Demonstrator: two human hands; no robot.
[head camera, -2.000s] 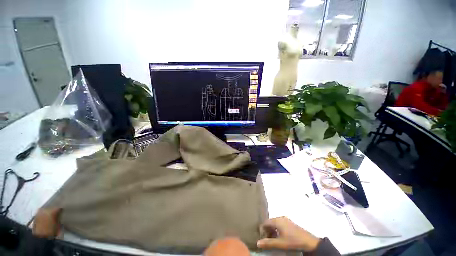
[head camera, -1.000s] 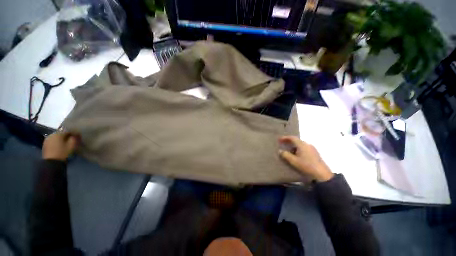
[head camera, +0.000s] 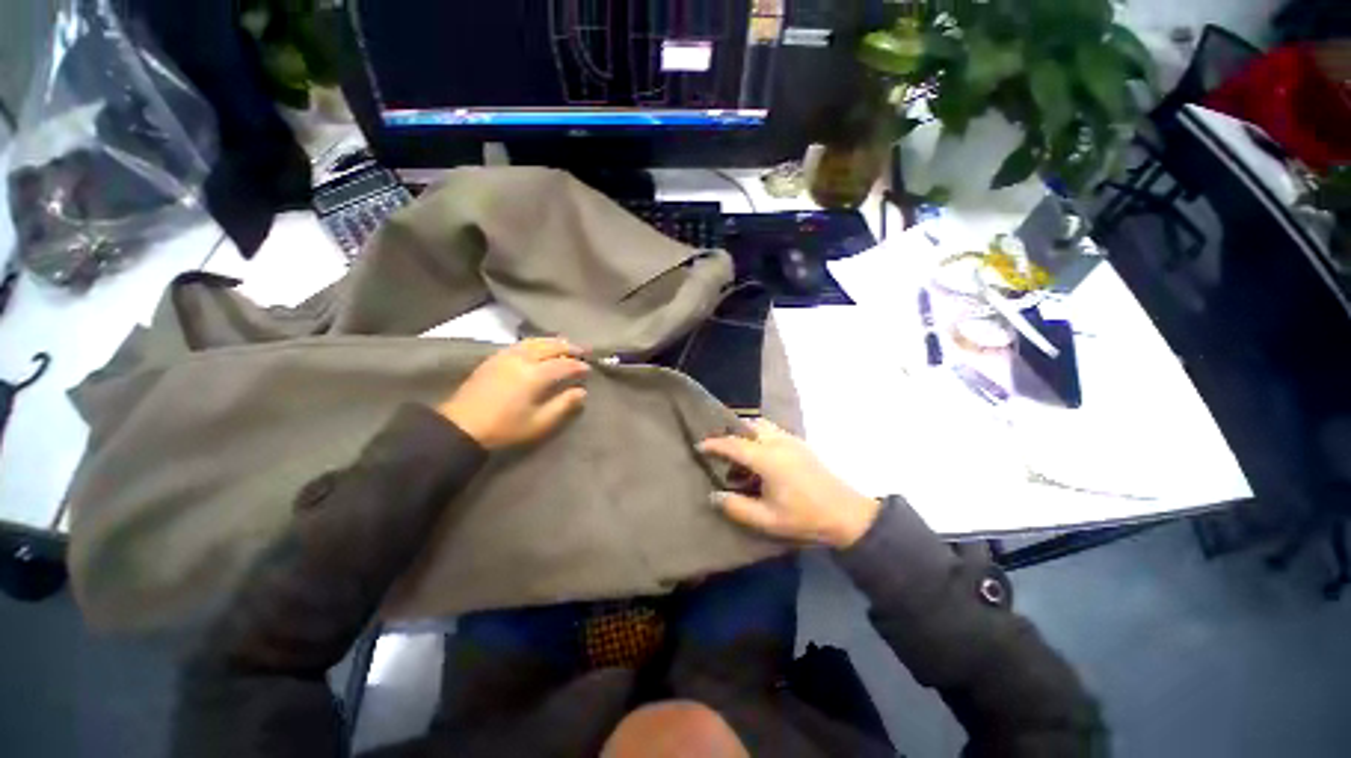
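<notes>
The khaki sample trousers (head camera: 371, 430) lie across the front of the white desk, with one leg folded up toward the monitor and the near edge over my lap. My left hand (head camera: 522, 394) lies on the cloth near the upper edge at the middle, fingers bent; whether it pinches the cloth is hard to tell. My right hand (head camera: 774, 481) is at the right end of the trousers, with thumb and fingers closed on the cloth around a small dark gap or fold.
The monitor (head camera: 563, 133) stands behind the trousers. A calculator (head camera: 360, 203), mouse (head camera: 800, 264) and keyboard (head camera: 674, 222) lie before it. A plastic bag (head camera: 104, 163) is at left. Papers (head camera: 874, 430), a tape measure (head camera: 1013, 270) and a plant (head camera: 1022, 89) are at right. A person in red sits far right.
My left hand has moved from the trousers' left end to their middle upper edge. My right hand stays at the right end. The cloth's left end now spreads lower, and the view has shifted.
</notes>
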